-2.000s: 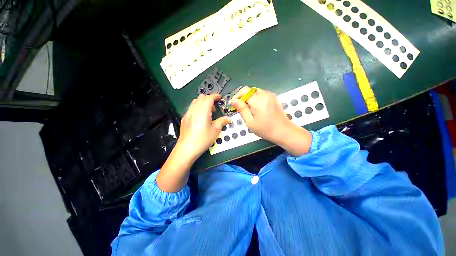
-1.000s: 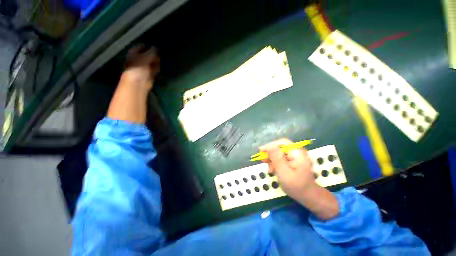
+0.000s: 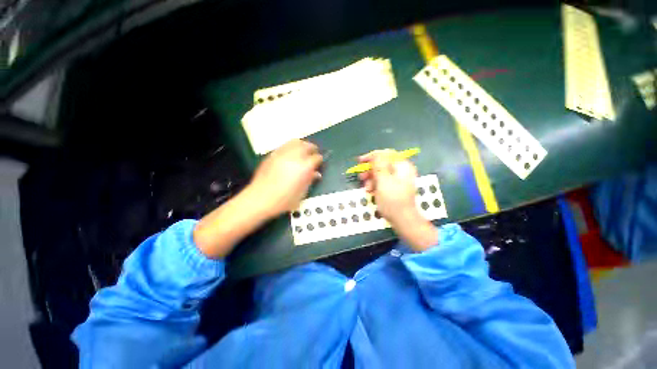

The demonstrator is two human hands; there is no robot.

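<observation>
My right hand point(image 3: 391, 180) holds the yellow tweezers point(image 3: 360, 168), their tip pointing left over the green bench. My left hand point(image 3: 289, 175) is over the bench between the stacked pad sheets and the dotted backing sheet. A small dark thing shows at its fingertips, but blur hides whether the hand grips it. The white backing sheet point(image 3: 337, 230) with two rows of round black pads point(image 3: 344, 220) lies nearest my body, its right part partly behind my right hand. The stacked pad sheets point(image 3: 317, 108) lie beyond my left hand.
A spare pad sheet point(image 3: 481, 115) lies slanted across the yellow tape point(image 3: 475, 162), with a blue piece beside it. Another pale strip point(image 3: 585, 65) lies far right. Black shiny trays point(image 3: 144, 173) are at the left. A person's blue sleeve point(image 3: 634, 205) shows at the right edge.
My left hand has come back from the far left to the bench centre. The dark flat part seen on the bench earlier is no longer clearly visible. The tweezers remain in my right hand.
</observation>
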